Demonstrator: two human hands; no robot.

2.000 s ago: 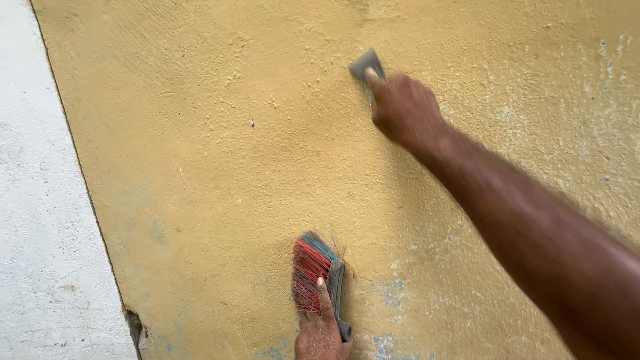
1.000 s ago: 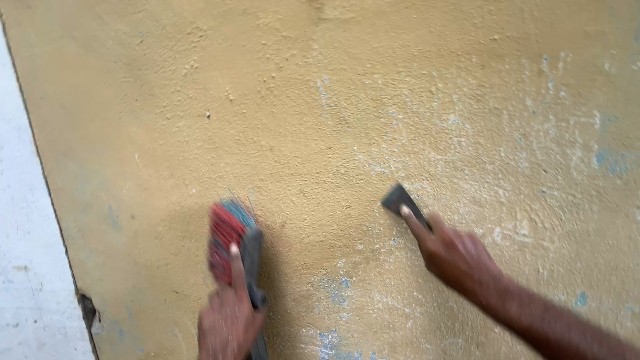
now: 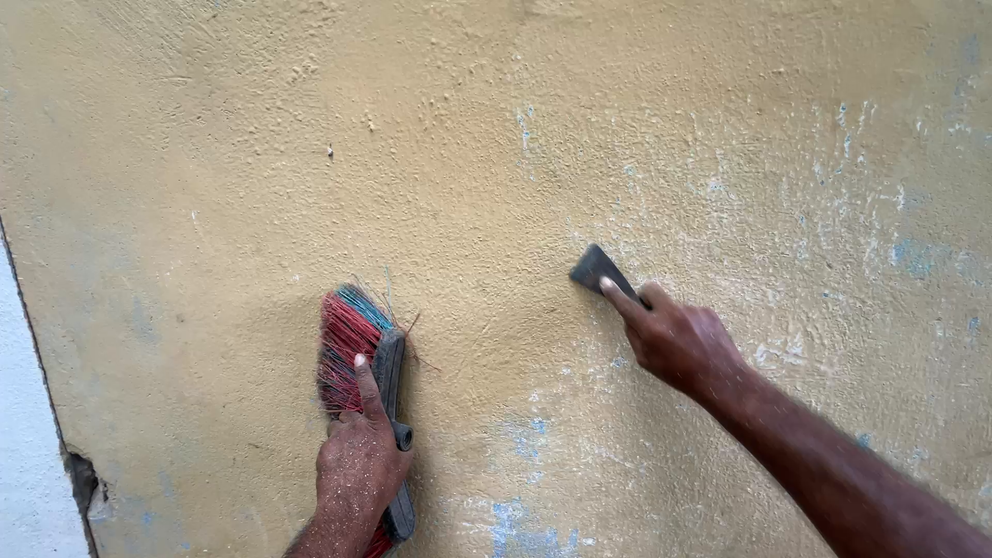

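Note:
My right hand [image 3: 686,337] grips a scraper [image 3: 594,267] with a flat dark blade, its index finger pressed along the blade. The blade's edge meets a rough, yellow-painted wall [image 3: 465,194] right of the centre. Lower left, my left hand [image 3: 364,457], speckled with pale dust, is closed around a broom head [image 3: 391,364] with a dark body and red and teal bristles. Its index finger lies along the bristles, which point left. The scraper's handle is mostly hidden inside my right hand.
White and blue patches [image 3: 531,535] show through the yellow paint at the bottom and right. A dark crack [image 3: 35,345] divides the yellow wall from a white surface [image 3: 23,465] at the left, with a chipped hole [image 3: 83,480] beside it.
Two seconds ago the scraper was high on the wall; my right hand has since brought it down. Both hands still hold their tools. The view has shifted somewhat.

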